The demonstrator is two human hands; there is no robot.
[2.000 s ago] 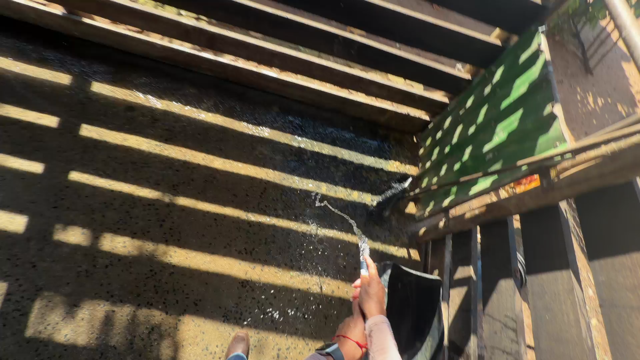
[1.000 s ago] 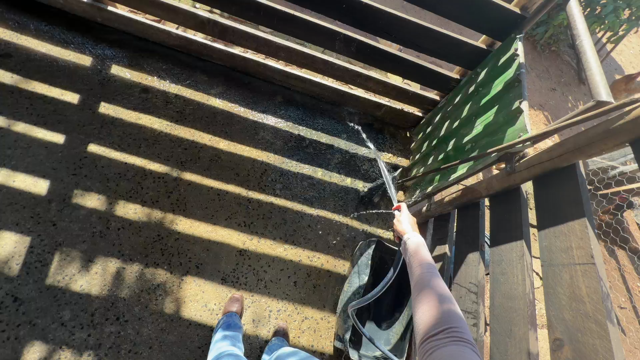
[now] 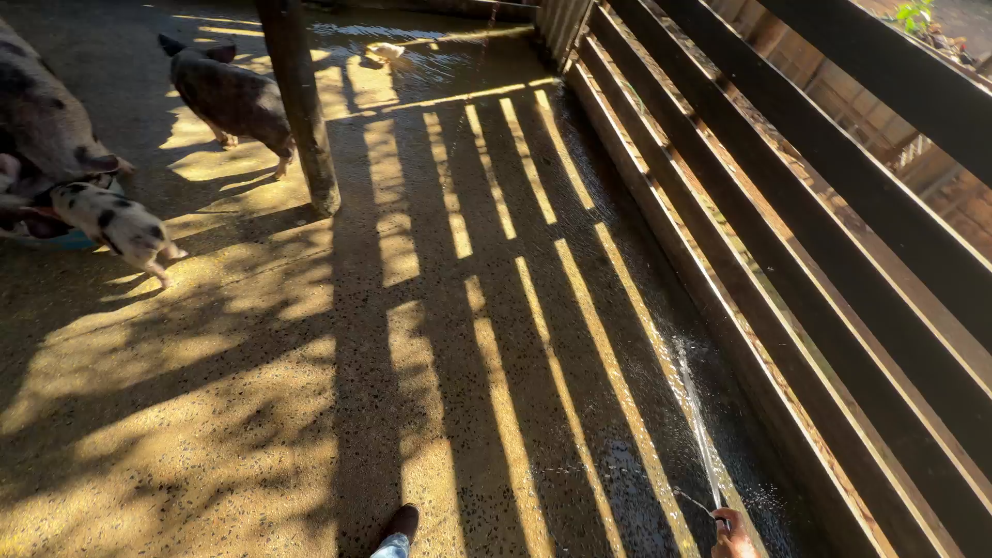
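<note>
At the bottom right, my right hand is closed around the end of a hose, of which only a small dark part shows. A white jet of water leaves it and strikes the wet concrete floor close to the foot of the slatted wooden wall. A thin side spray leaves the hose end toward the left. My left hand is out of view.
Spotted pigs stand at the upper left, some around a blue tub. A wooden post rises nearby. A pale bird is on wet floor at the back. My shoe shows below.
The view has swung left along the wall, bringing in pigs and post; the green panel and black container have left it. Both hands were together two seconds ago; now only my right hand shows.
</note>
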